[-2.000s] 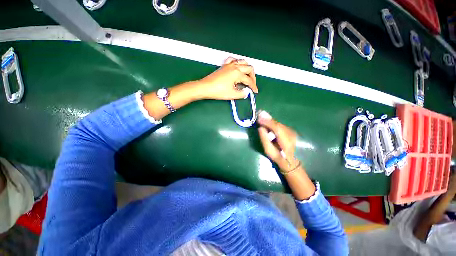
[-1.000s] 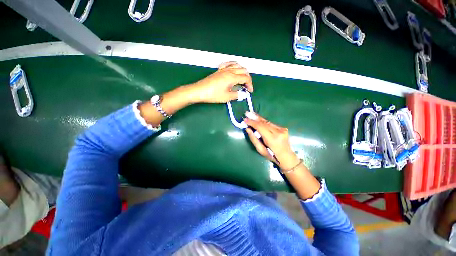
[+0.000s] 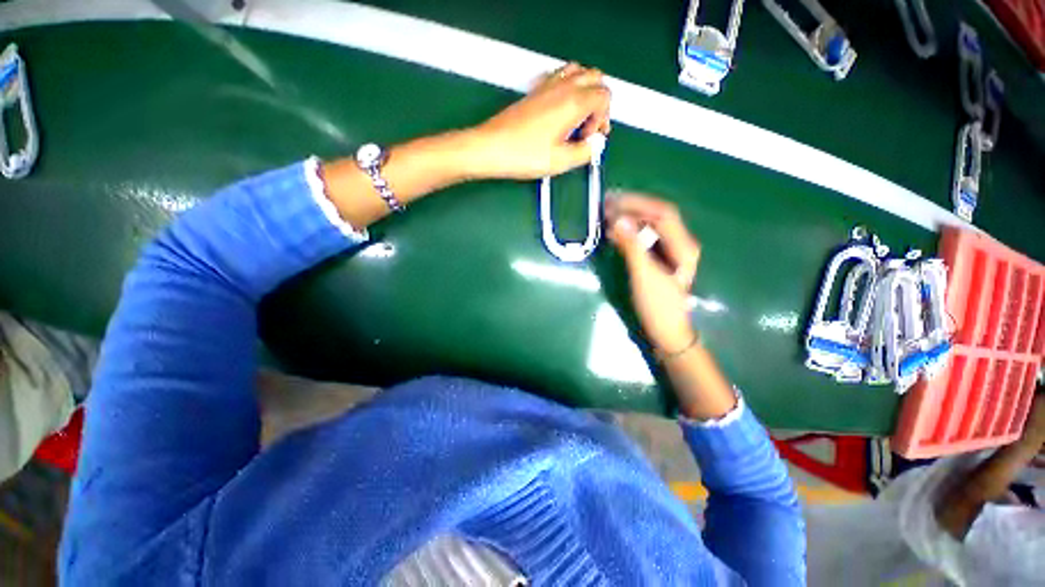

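A white looped product [image 3: 571,250] lies on the green bench in front of me, long and oval with an open middle. My left hand [image 3: 559,124] is closed on its upper end and hides that end. My right hand [image 3: 655,247] is just right of the loop, apart from it and slightly blurred. Its fingers are curled around a small thin tool, of which a pale part [image 3: 647,236] shows between the fingers.
Several looped products with blue marks [image 3: 880,327] lie piled at the right, against a red-pink compartment tray [image 3: 974,344]. A single loop [image 3: 17,115] lies far left. A white strip [image 3: 458,48] borders the conveyor, which carries more loops [image 3: 707,52]. Another person's arm shows lower right.
The view has shifted. My right hand was at the loop's lower right side one second ago and is now away from it. My left hand still holds the upper end.
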